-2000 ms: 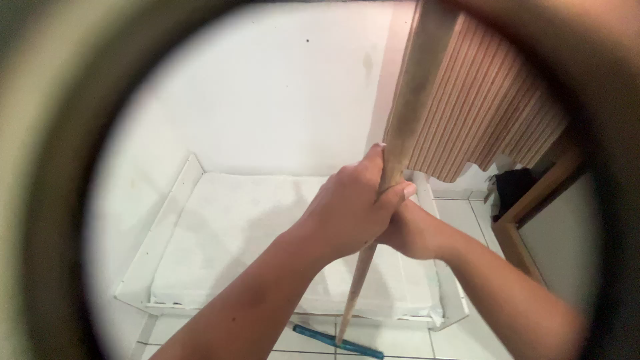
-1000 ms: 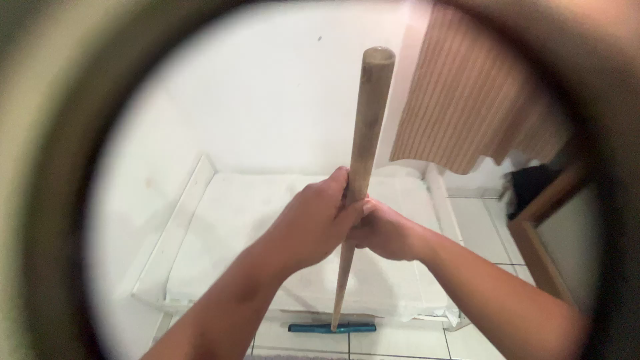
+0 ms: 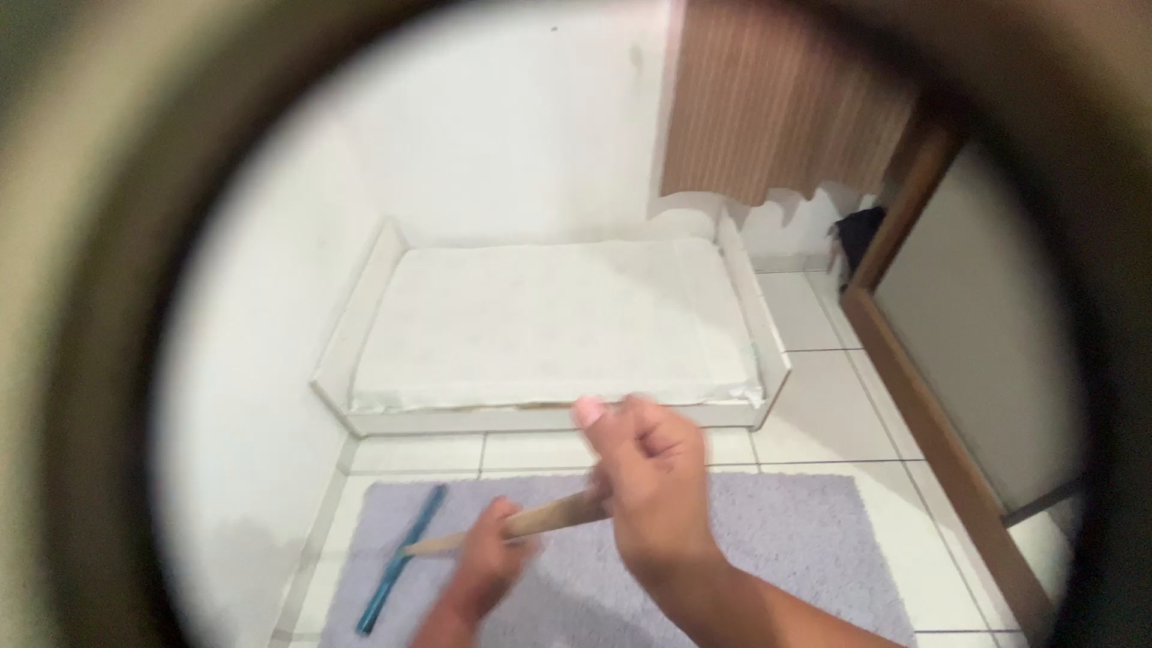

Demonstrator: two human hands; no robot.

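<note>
A wooden pole [image 3: 558,513] runs from a blue floor squeegee head [image 3: 400,560] at the lower left up toward the right. My left hand [image 3: 493,551], slightly blurred, is closed around the pole near its middle. Around the pole's upper end is my right hand [image 3: 655,477], with its thumb raised and that end hidden in the fist. The squeegee head appears over the left part of a grey-purple rug [image 3: 774,549]; whether it touches the rug cannot be told.
Beyond the rug stands a low white bed frame [image 3: 549,420] with a white-covered mattress [image 3: 558,324], against white walls. A brown striped curtain [image 3: 774,108] hangs at the back right. A wood-framed panel [image 3: 936,432] leans or stands at the right, with a dark cloth item [image 3: 859,238] behind it.
The pole has gone from nearly upright to strongly slanted, and the squeegee head has moved left. My hands, together before, are now apart along the pole. The view shows more of the rug.
</note>
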